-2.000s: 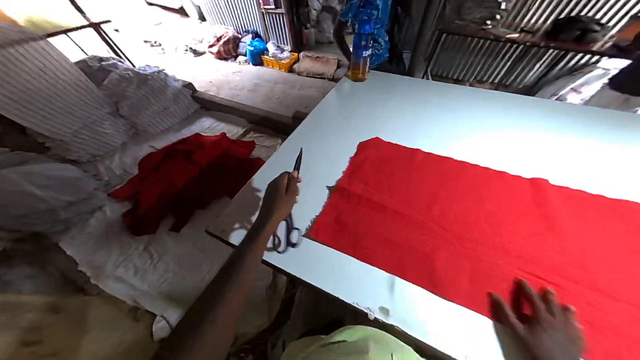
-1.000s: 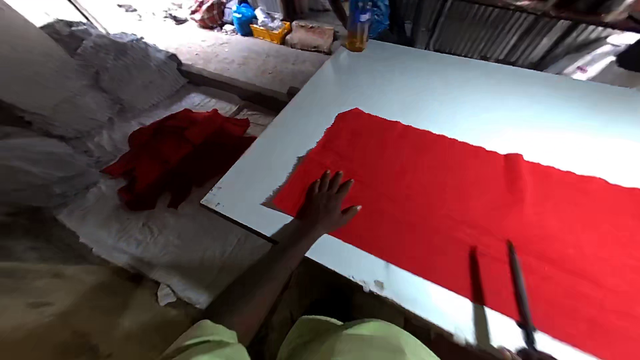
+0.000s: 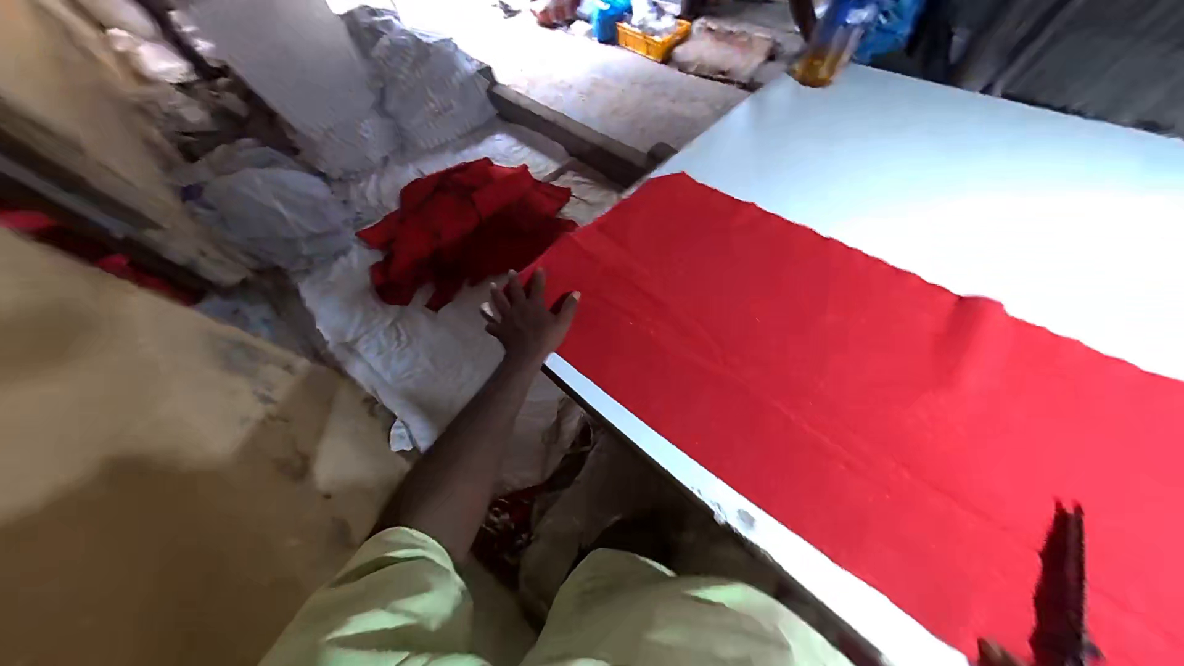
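Note:
Red fabric point(image 3: 814, 370) lies flat along the white tabletop point(image 3: 925, 139), its left end reaching the table's corner. My left hand point(image 3: 529, 316) rests with spread fingers at that left end, by the table's edge. At the bottom right, only the fingertips of my right hand point(image 3: 997, 653) show, beside dark scissors point(image 3: 1061, 583) whose blades point away over the fabric. The handles and most of that hand are cut off by the frame.
Crumpled red cloth point(image 3: 472, 227) lies on white sheeting point(image 3: 407, 324) left of the table. A bottle with amber liquid point(image 3: 821, 55) stands at the far corner. A yellow crate point(image 3: 653, 39) sits beyond, and a tan wall point(image 3: 166, 462) is at the left.
The scissors were in my left hand two seconds ago and then appeared at my right. The fabric's left end has shifted left to the table's corner with my left hand. The view has swung left.

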